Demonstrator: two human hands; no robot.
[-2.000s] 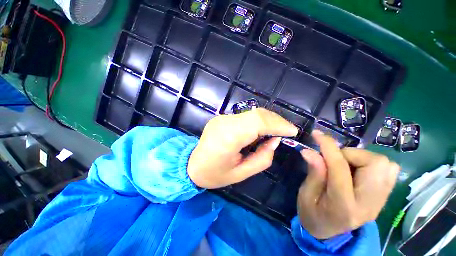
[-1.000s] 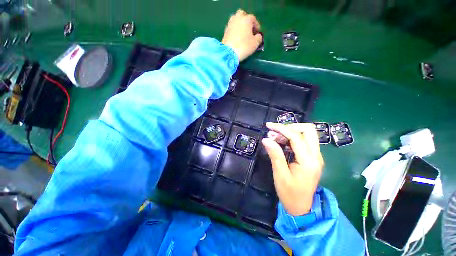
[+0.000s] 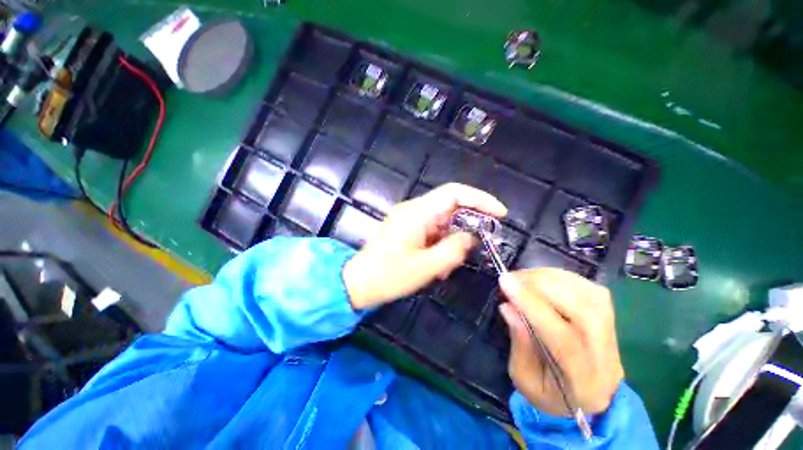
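My left hand (image 3: 414, 246) is bare and holds a watch housing (image 3: 474, 223) between thumb and fingers, above the black compartment tray (image 3: 295, 132). My right hand (image 3: 568, 338) holds thin silver tweezers (image 3: 539, 338). The tweezers' tip is at the open face of the housing; whether it touches a part is too blurred to tell. Another unit in the tray (image 3: 498, 250) sits just below the held one, partly hidden. The tray also holds three units in its upper row, one of them here (image 3: 426, 101), and one at the right (image 3: 585, 228).
Two watch units (image 3: 644, 257) lie right of the tray, and one (image 3: 522, 48) beyond it. A grey round dish (image 3: 215, 57) and white packet (image 3: 171, 44) are at upper left, near a black block (image 3: 110, 110) with wires. A white device (image 3: 735, 378) stands at lower right.
My left hand has come back from the far bench to above the tray and now holds a housing. My right hand now has tweezers at the housing. The camera view has shifted.
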